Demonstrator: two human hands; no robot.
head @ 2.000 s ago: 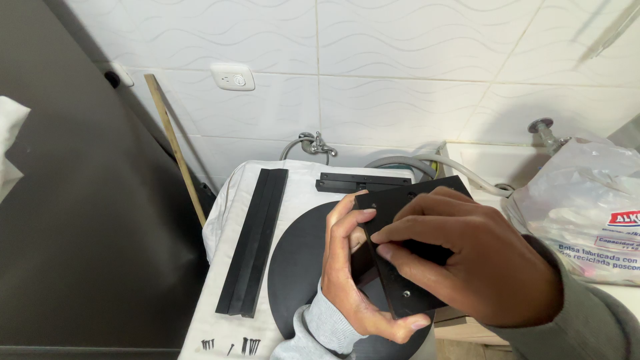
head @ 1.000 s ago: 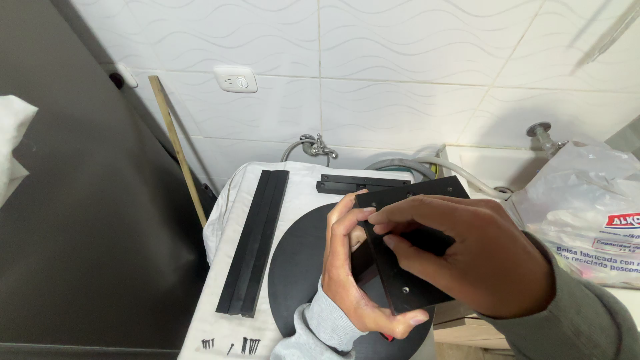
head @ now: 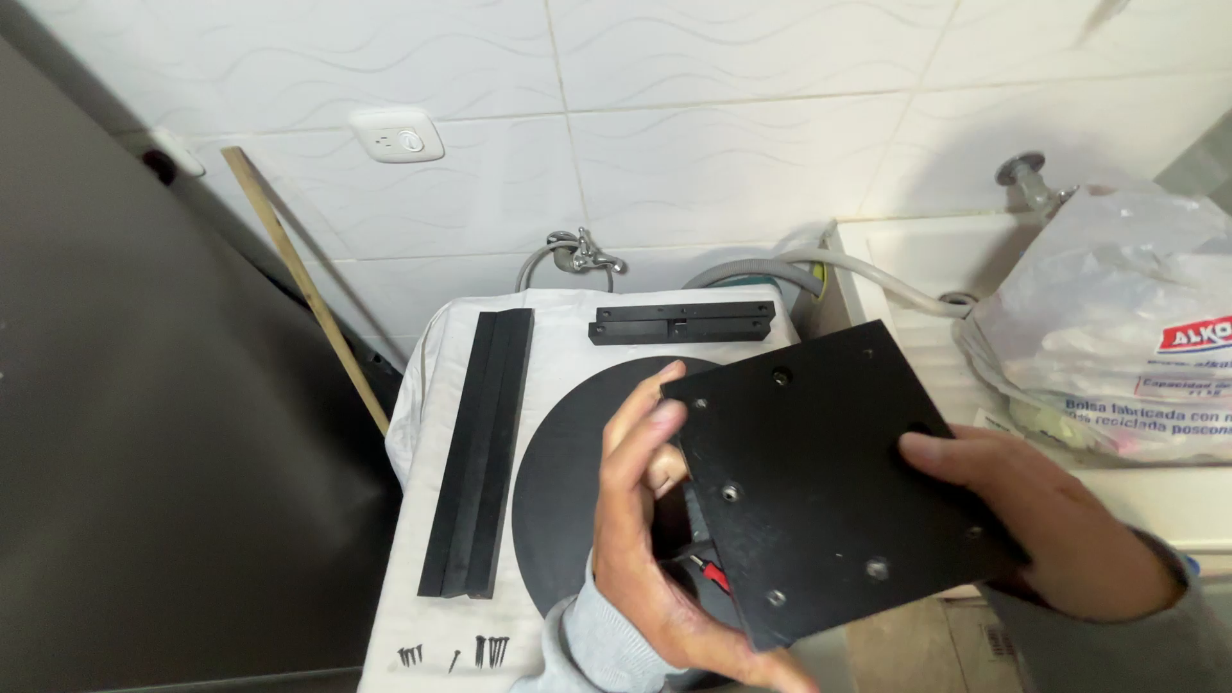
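Observation:
A black square plate (head: 818, 481) with several holes is held up above a round black disc (head: 587, 462). My left hand (head: 645, 539) supports it at the left edge, fingers curled against its upper left corner. My right hand (head: 1039, 510) grips its right edge, thumb on the top face. Below the plate's left edge a small red piece (head: 712, 575) shows, partly hidden. A long black grooved bar (head: 476, 452) lies left of the disc. Behind the disc lie short black bars (head: 681, 323). Several black screws (head: 491, 652) lie at the front left.
A white cloth (head: 568, 337) covers the surface beneath the parts. A plastic bag (head: 1116, 337) stands in a white sink (head: 924, 241) at the right. A wooden stick (head: 303, 279) leans behind, near a dark panel (head: 173, 462). A tap (head: 582, 252) and hoses are at the wall.
My right hand has moved from the plate's top face to its right edge. The plate has turned, so more of its face shows.

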